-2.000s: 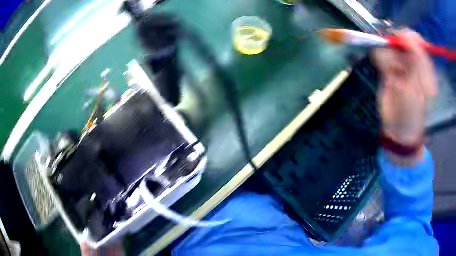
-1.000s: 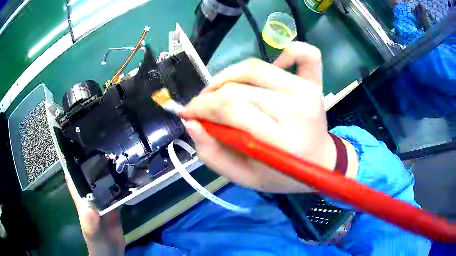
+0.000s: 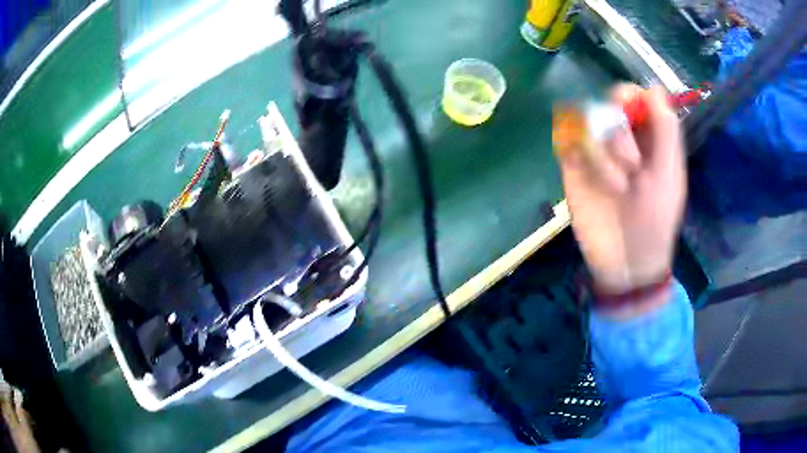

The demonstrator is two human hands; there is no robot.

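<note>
The white appliance housing (image 3: 292, 341) lies tilted on the green bench at left, with the black inner unit (image 3: 257, 221) inside. Thin coloured wire leads (image 3: 199, 177) rise from its far side. A soft white strip (image 3: 318, 380) hangs over its near side. My right hand (image 3: 628, 190), blurred, is at right, away from the housing, its fingers closed around the red-handled brush (image 3: 641, 111). The brush's orange tip points left. A clear cup (image 3: 472, 91) with yellowish contents stands left of that hand. I cannot make out my left hand.
A grey-blue screw bin (image 3: 75, 287) stands left of the housing. A black corded driver (image 3: 323, 124) is beyond it, its cable crossing the bench. A yellow can (image 3: 549, 22) stands far right. A dark crate (image 3: 531, 336) is below the bench edge (image 3: 495, 261). A blurred skin-toned shape is at lower left.
My right hand has moved with the brush from over the black unit to the right, past the cup. My left hand, earlier at the housing's near-left corner, no longer shows there.
</note>
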